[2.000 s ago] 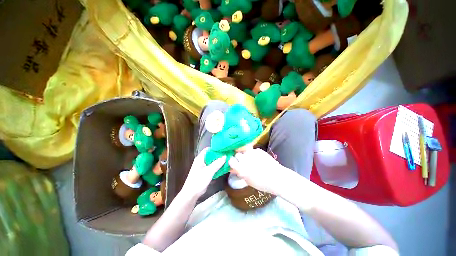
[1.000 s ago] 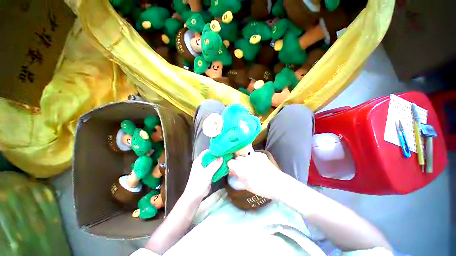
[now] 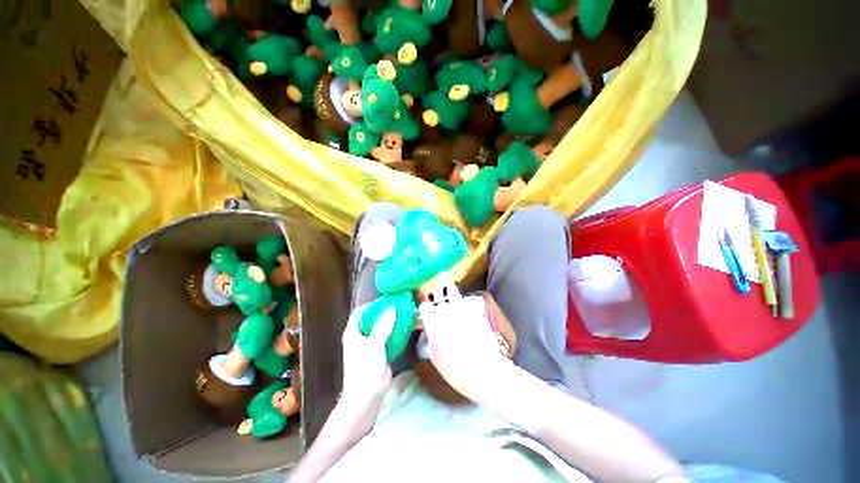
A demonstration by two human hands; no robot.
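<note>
A plush toy (image 3: 421,250) lies on my lap with its green crown pointing away from me and its pale trunk face showing. A pale round pompom sits at the crown's left tip. My left hand (image 3: 370,344) grips the smaller green lobe on the left. My right hand (image 3: 462,347) is on the trunk just below the face, fingers bent against it. It partly covers the brown pot. Whether the right hand also holds a small tool is hidden.
An open carton (image 3: 137,349) with several plush toys stands at left. A large sack with a yellow rim (image 3: 311,179) full of toys is ahead of my knees. A red stool (image 3: 698,321) at right bears a paper sheet (image 3: 721,226), pens and a thick-handled tool.
The view has shifted slightly. The trunk's face is now more exposed, and the right hand has moved lower on the trunk. The left hand still holds the green lobe.
</note>
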